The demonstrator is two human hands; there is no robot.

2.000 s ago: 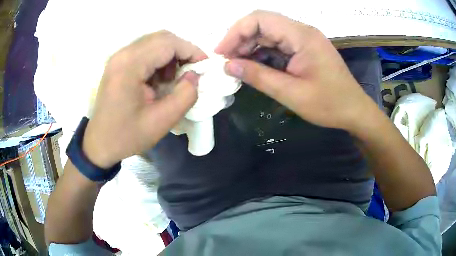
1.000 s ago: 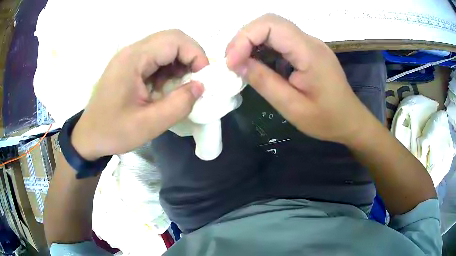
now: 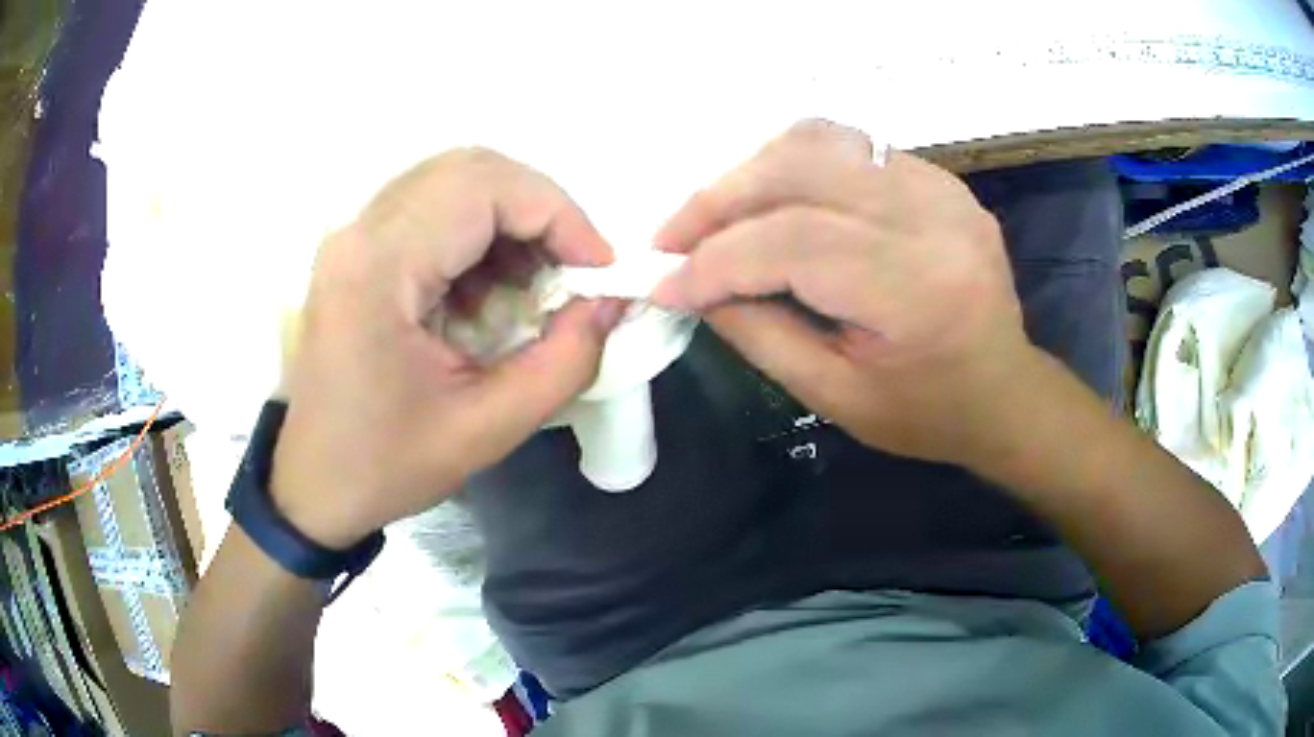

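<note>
A white-cream garment piece [image 3: 641, 351] is held above the dark-clothed lap, between both hands. A narrow rounded strip [image 3: 617, 439] of the same colour hangs below it. My left hand [image 3: 447, 324], with a dark wristband, pinches the cloth between thumb and forefinger. My right hand [image 3: 865, 288] pinches the other end of a folded edge [image 3: 630, 274] that spans the short gap between the fingertips. Part of the cloth is hidden behind the left fingers. Glare hides its detail.
A glossy white table [image 3: 865, 72] with a printed ruler along its curved edge lies beyond the hands. Cream cloth heaps lie at lower left [image 3: 404, 619] and at right [image 3: 1225, 382]. Cartons [image 3: 130, 547] stand at left. Blue material [image 3: 1196, 187] shows under the table at right.
Both hands have moved down, closer to the wearer. The right fingers have turned over and now pinch the folded edge, stretched straight between the hands. The hanging strip has moved lower and slightly right.
</note>
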